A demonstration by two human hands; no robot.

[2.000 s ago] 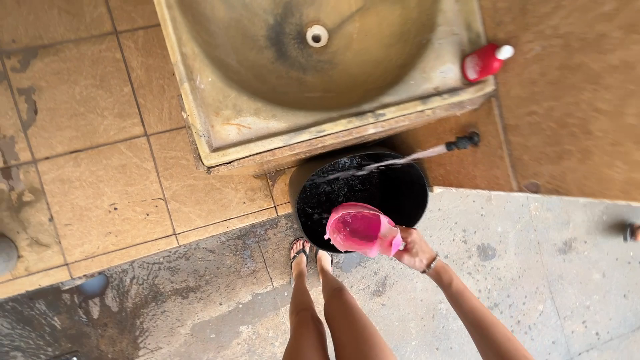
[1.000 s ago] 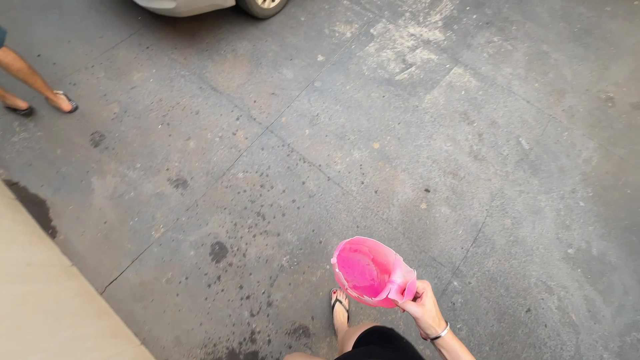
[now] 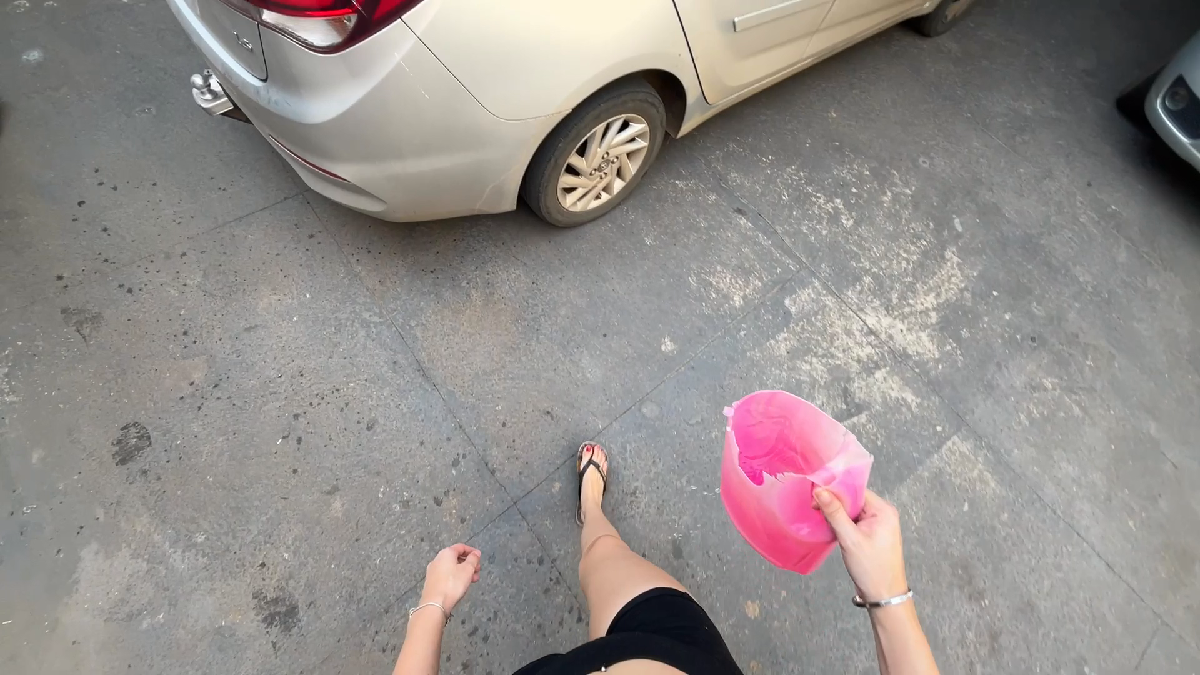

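Observation:
My right hand (image 3: 867, 539), at the lower right, grips the rim of a pink plastic container (image 3: 792, 478) with its thumb over the edge. The container's edge is jagged and broken, and it tilts so that part of its inside shows. Whether it holds any liquid I cannot tell. My left hand (image 3: 453, 574) hangs at the lower left with its fingers curled and nothing visible in it. Between the hands, one of my feet in a black flip-flop (image 3: 592, 473) stands on the concrete ground.
A silver car (image 3: 450, 103) stands ahead, its rear wheel (image 3: 600, 159) on the concrete and a tow ball (image 3: 208, 92) at its back. Part of another car (image 3: 1177, 98) shows at the right edge. The concrete ground (image 3: 525, 347) has seams, stains and pale worn patches.
The view has turned from a basin and black bucket to the paved ground and car. The pink container has stayed in my right hand. My left hand has come into view.

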